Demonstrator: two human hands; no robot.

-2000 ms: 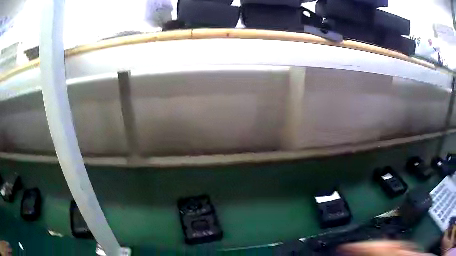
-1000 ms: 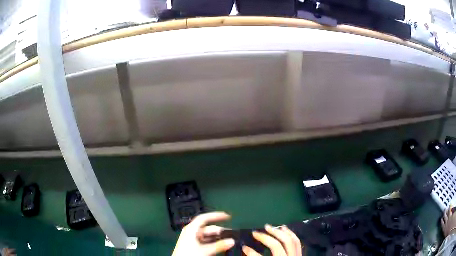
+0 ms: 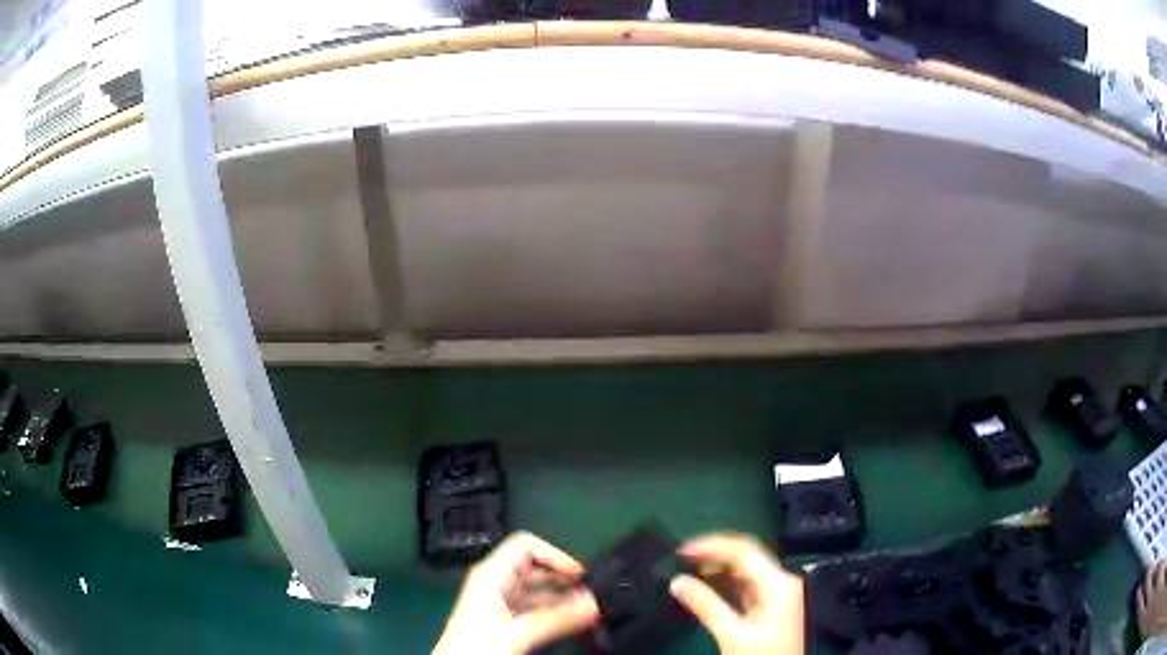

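Note:
A black square insert plate is held between my two hands at the bottom centre, slightly turned, with a small cut-out in its middle. My left hand grips its left edge with thumb and fingers. My right hand pinches its right edge. A black housing lies on the green strip just above my left hand. Another housing with a white label lies to the right, above my right hand. A pile of black insert plates lies at the lower right.
More black housings lie spaced along the strip on both sides. A white post stands at left, bolted down. A shelf edge crosses above, with black boxes on it. A white perforated tray and another person's hand are at far right.
My right hand was reaching over the pile at the right; both hands are now together at the bottom centre, holding the plate. The plate has become more visible. The view has shifted downward.

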